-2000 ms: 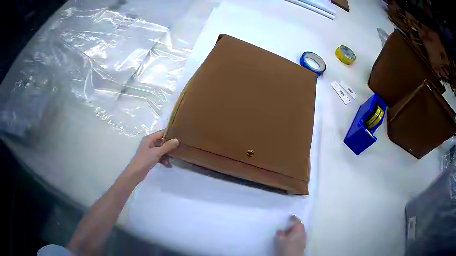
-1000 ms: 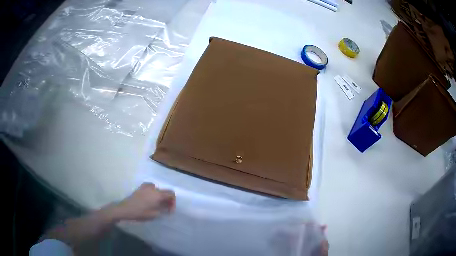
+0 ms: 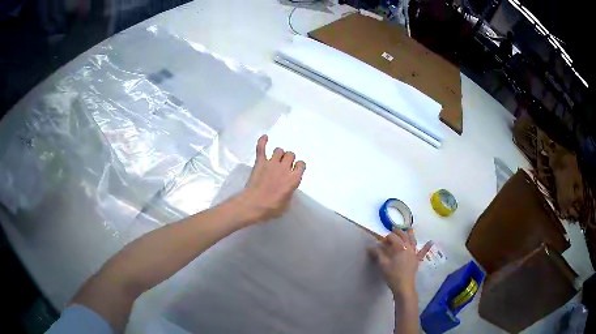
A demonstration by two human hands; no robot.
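The brown bag lies under a thin, greyish white tissue sheet (image 3: 281, 274); only a narrow brown strip of its far edge (image 3: 359, 227) shows. More white tissue (image 3: 340, 163) lies flat beyond it. My left hand (image 3: 274, 179) is at the tissue's far left edge, fingers apart and pointing away from me. My right hand (image 3: 400, 258) is at the far right corner, just below the blue tape roll (image 3: 397, 214), its thumb spread to the right. No grip on the tissue can be made out in either hand.
Clear poly bags (image 3: 157, 130) lie left. A folded tissue stack (image 3: 366, 85) and cardboard sheet (image 3: 392, 55) lie at the back. Right are a yellow tape roll (image 3: 444, 203), stickers (image 3: 432, 255), a blue tape dispenser (image 3: 453, 297) and brown bags (image 3: 519, 218).
The near part of the tissue has been brought up over the brown bag, covering it. Both hands have moved away from me to its far side. The view has shifted towards the table's back.
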